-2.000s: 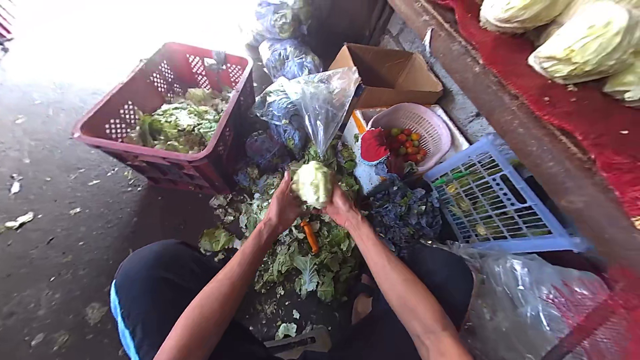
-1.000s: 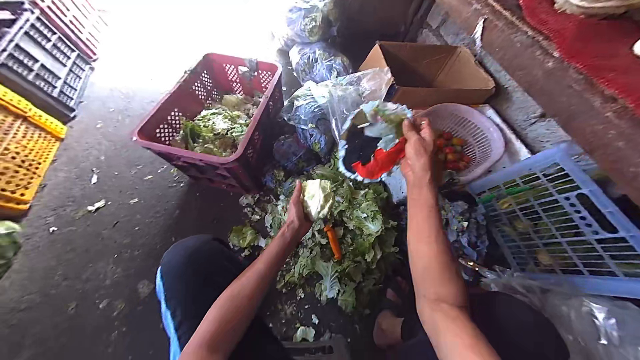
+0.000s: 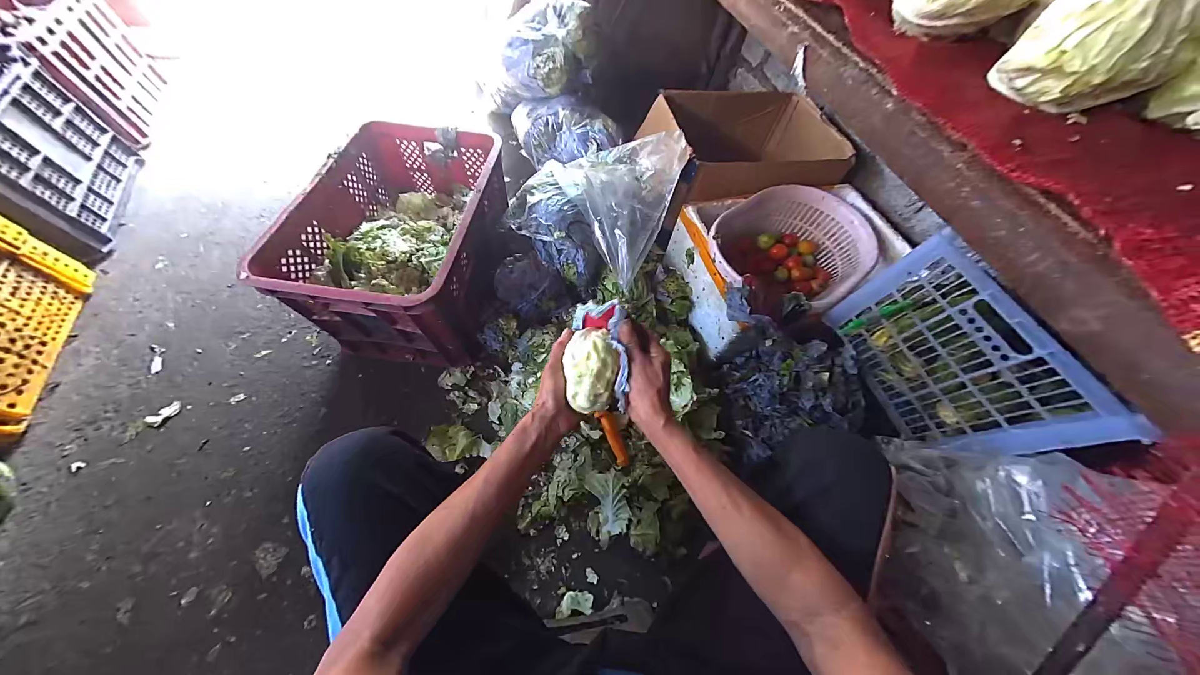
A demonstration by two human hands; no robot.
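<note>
Between both palms, over a heap of loose leaves (image 3: pixel 562 487), is a pale, trimmed cabbage head (image 3: pixel 592 371). My left hand (image 3: pixel 555 382) is closed round its left side. My right hand (image 3: pixel 645 375) holds a blue-edged cloth with a red part (image 3: pixel 600 319) against its right side. Just below the head, an orange handle-like object (image 3: pixel 613 439) lies over the leaves; what it belongs to is hidden. A clear plastic bag (image 3: pixel 628 202) stands beyond the hands.
A maroon crate (image 3: pixel 342 292) with leaves stands at left. At right are a pink basket (image 3: pixel 848 220) of tomatoes, a cardboard box (image 3: pixel 750 173) and a tilted blue crate (image 3: pixel 1012 439). Pale cabbages (image 3: pixel 1087 56) lie on a red-covered ledge. A yellow crate (image 3: pixel 37 328) stands far left.
My right hand has come down and left from beside the pink basket, bringing the red and blue cloth to the cabbage head. My left hand still holds the head.
</note>
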